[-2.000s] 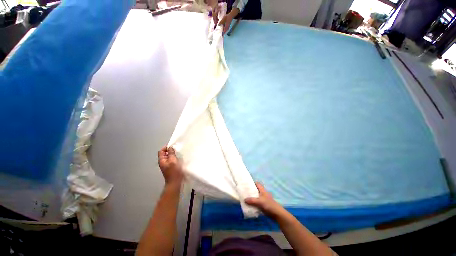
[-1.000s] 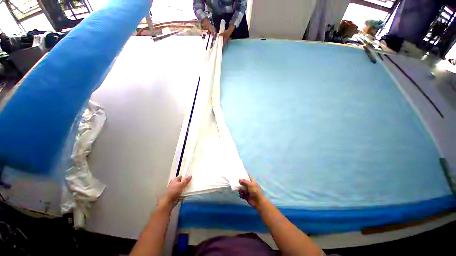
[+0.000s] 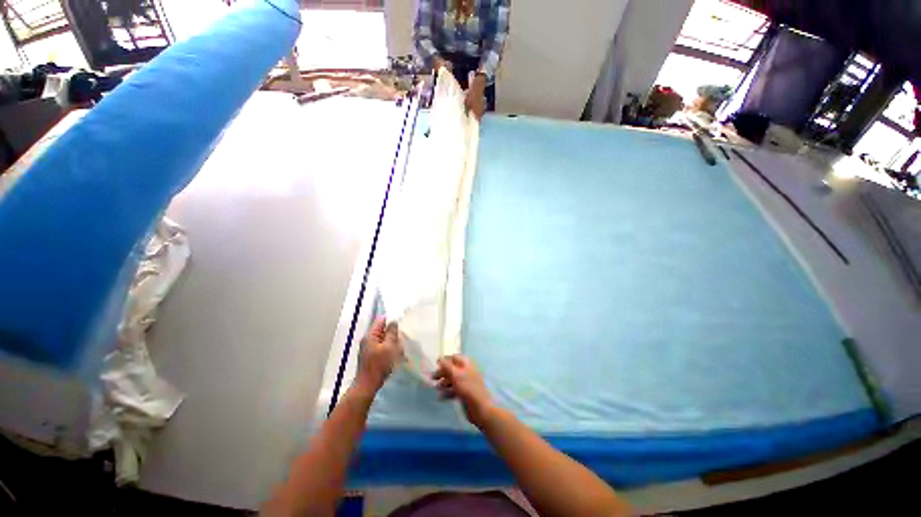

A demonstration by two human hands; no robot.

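Observation:
A folded white fabric ply [image 3: 429,222] runs across the table along the left part of the pale blue lay [image 3: 626,273]. My left hand [image 3: 380,353] grips its left edge near the table's front. My right hand [image 3: 459,382] grips its near right corner, a little above the lay. The ply's far end is held by a person in a checked shirt [image 3: 463,30]. A straight rail with a dark slot [image 3: 366,278] lies just left of the ply. Deeper blue layers [image 3: 566,454] show at the near edge.
A thick blue roll [image 3: 121,172] is raised at the left, with crumpled white fabric [image 3: 141,353] below it. A brown stick [image 3: 788,462] lies at the near right edge. A green bar [image 3: 864,379] lies at the lay's right corner, a dark bar [image 3: 704,148] at the far edge.
My hands have come closer together, and the ply is narrower and straighter, lying beside the rail. The right hand moved left. The view has shifted, showing more of the helper.

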